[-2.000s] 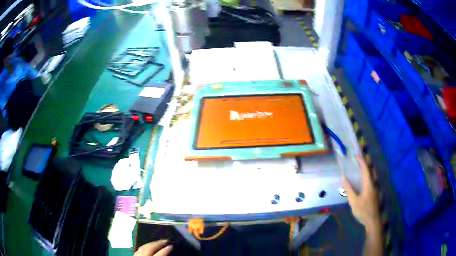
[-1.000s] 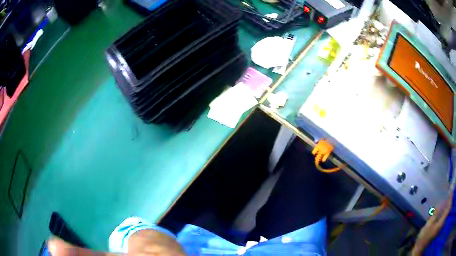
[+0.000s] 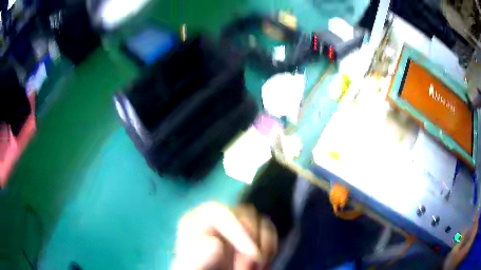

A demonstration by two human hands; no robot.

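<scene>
My left hand (image 3: 227, 237) is at the bottom centre, blurred, with fingers curled; I cannot tell whether anything is in it. It is below the tall stack of black frames (image 3: 190, 111) on the green bench. My right hand (image 3: 462, 250) is cut off at the lower right edge, beside the green-lit button (image 3: 458, 237) on the machine's front; its fingers are mostly hidden. The orange fixture plate (image 3: 438, 103) lies inside the pale green fixture cover (image 3: 430, 129) on the machine bed, at the right.
White slips (image 3: 247, 155) and a pink slip (image 3: 268, 124) lie beside the stack. Behind are loose black frames (image 3: 248, 31), a dark device with a bluish screen (image 3: 150, 43) and a controller box with red lights (image 3: 337, 45). An orange connector (image 3: 339, 198) hangs below the machine edge. A red-pink tray (image 3: 10, 153) is far left.
My left hand has moved from the bottom left to the bottom centre, nearer the stack. My right hand remains by the lit button. The picture has shifted slightly and is more blurred.
</scene>
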